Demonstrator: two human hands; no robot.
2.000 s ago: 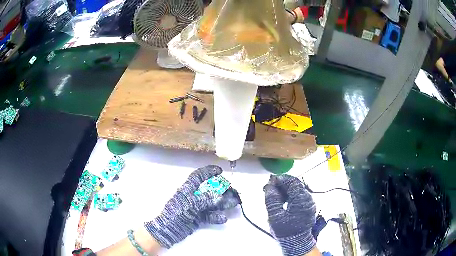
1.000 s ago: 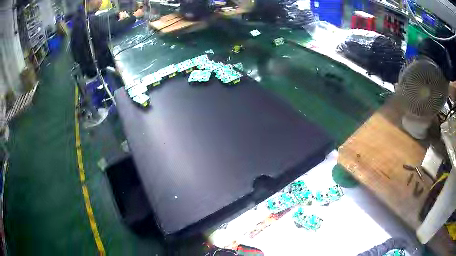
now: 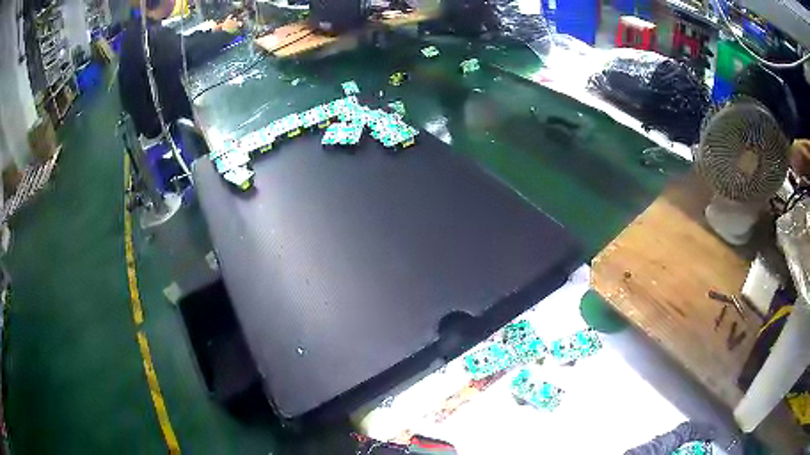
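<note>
My left hand [image 3: 659, 441], in a grey-black knit glove, is mostly cut off by the bottom edge at the right. A green-white circuit board [image 3: 694, 448] shows at its fingers, held by the hand and also cut off. My right hand is out of the picture. Several loose boards [image 3: 520, 345] lie in a group on the white work surface [image 3: 613, 400], beside the black panel [image 3: 382, 258]. A row of boards [image 3: 293, 127] lies along the panel's far edge, with a looser cluster [image 3: 369, 126] at its right end.
A wooden board [image 3: 679, 280] with short dark rods and a small fan [image 3: 742, 155] stand at right, near the white sleeve [image 3: 774, 371]. A red-black item [image 3: 432, 443] lies at the bottom. A person [image 3: 151, 75] is at far left, beside an aisle with a yellow line [image 3: 142, 347].
The view has swung left from the soldering station to the black panel. My right hand has left the picture, and my left hand with the board now shows only at the bottom right edge.
</note>
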